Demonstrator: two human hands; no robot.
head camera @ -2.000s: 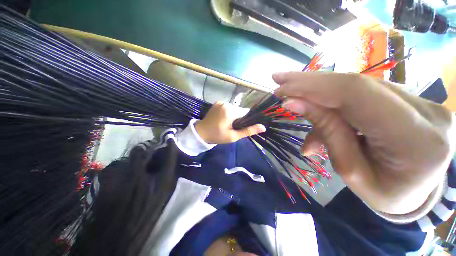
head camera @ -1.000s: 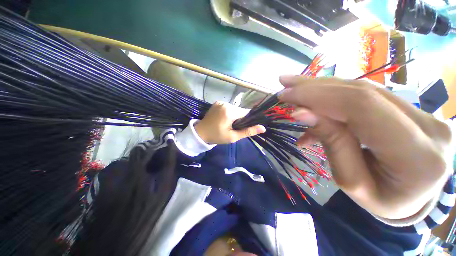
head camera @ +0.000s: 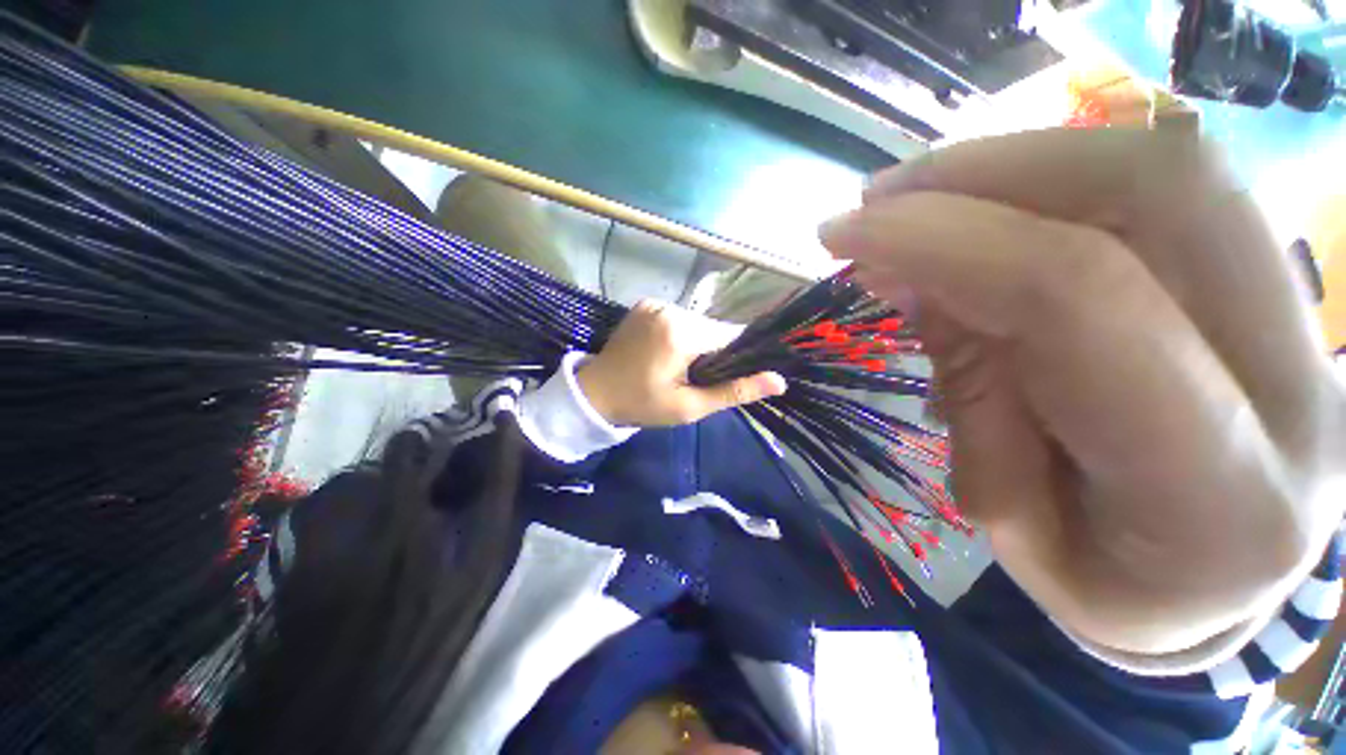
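Observation:
My left hand is closed around a thick bunch of black cables over my lap. The ends fan out to its right, with red parts and pale fine tips. My right hand is large and close to the camera at the right, bent over the upper cable ends. Its fingers are curled together. It covers some ends, and I cannot tell whether a cable or a small sleeve is between its fingertips.
More black cables with red ends hang at the left. The green bench has a yellowish edge. On it are a black machine on a pale base, an orange-red parts bin partly hidden by my right hand, and a black cylindrical head.
My right hand has risen and come closer to the camera, now covering more of the parts bins and the upper cable ends. More red parts show beside it. My left hand has not moved.

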